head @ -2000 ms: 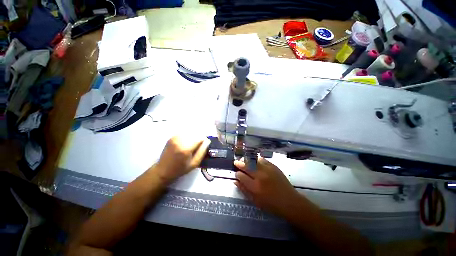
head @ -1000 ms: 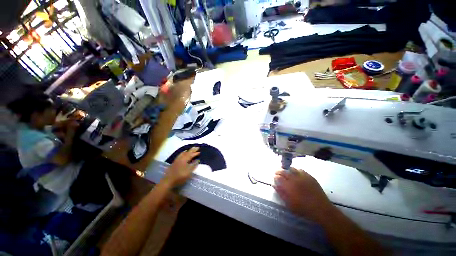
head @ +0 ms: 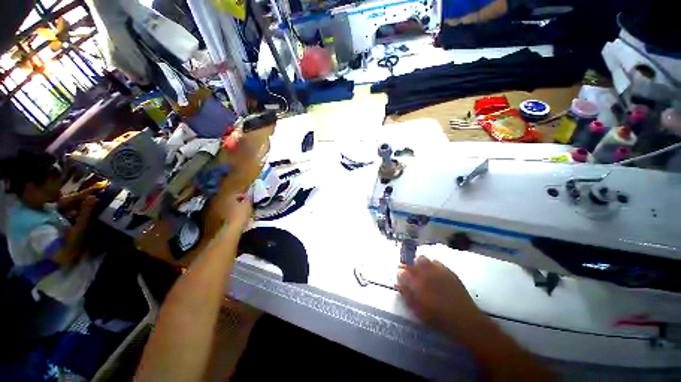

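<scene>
A black curved panel (head: pixel 278 250) lies flat near the left front edge of the white table. My left hand (head: pixel 237 213) is blurred at the left edge of the stack of pale, dark-edged curved pieces (head: pixel 280 200), behind the black panel; whether its fingers grip a piece cannot be told. My right hand (head: pixel 427 282) is at the presser foot (head: pixel 408 251) of the white sewing machine (head: pixel 493 198); its fingertips are partly hidden and nothing clear shows in it. A thin dark curved line (head: pixel 364 278) lies left of my right hand.
Thin crescent strips (head: pixel 354 161) lie behind the stack. A red-yellow packet (head: pixel 505 119), a round blue-white tin (head: pixel 534 110) and thread cones (head: pixel 618 140) stand behind the machine. Dark cloth (head: pixel 478 78) lies further back. A person (head: pixel 48 231) sits at the left.
The black panel went from under the presser foot to the table's left part. My left hand released it and moved to the stack. My right hand stays by the presser foot. The view swung left.
</scene>
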